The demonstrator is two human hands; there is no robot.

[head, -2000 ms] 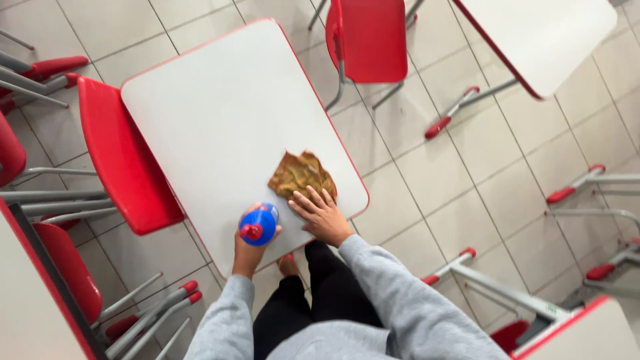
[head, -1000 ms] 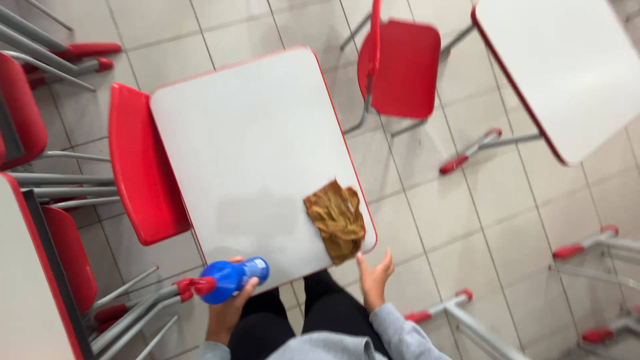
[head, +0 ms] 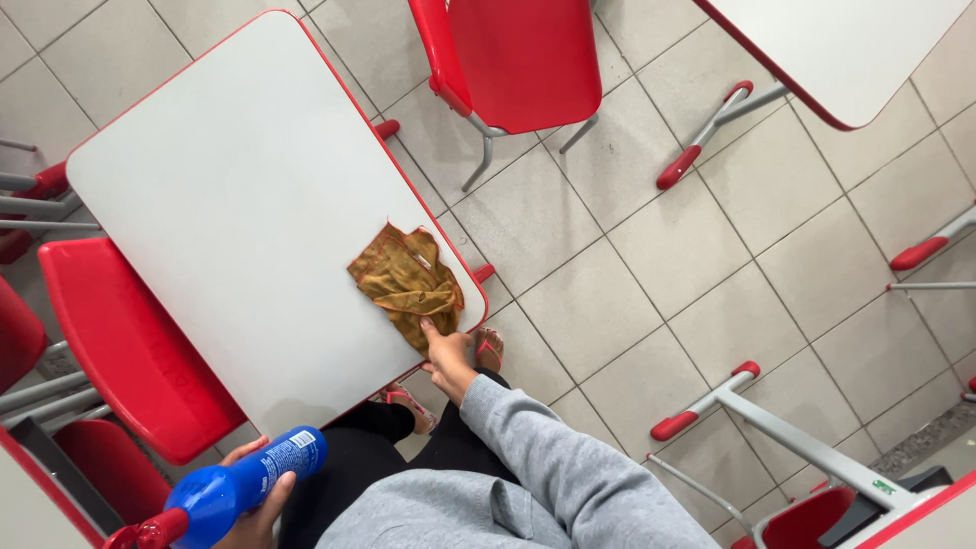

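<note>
My left hand (head: 259,507) is wrapped around a blue plastic bottle (head: 244,476) with a red cap, held tilted beside the near edge of a white desk (head: 221,206) with red edging. A crumpled mustard-brown cloth (head: 412,286) lies on the desk's near right corner. At the cloth's near end is my right hand (head: 446,351), thumb on top of the fabric and the other fingers below, partly hidden at the desk edge.
A red chair (head: 137,351) stands against the desk's left side, and another red chair (head: 526,61) is beyond its right side. A second white desk (head: 846,46) is at the upper right. Metal desk legs (head: 808,442) with red feet rest on the tiled floor (head: 648,282).
My right hand, flat on the cloth two seconds ago, came off at the desk corner and now pinches the cloth's near end. The bottle has moved from over the desk to beside its near edge.
</note>
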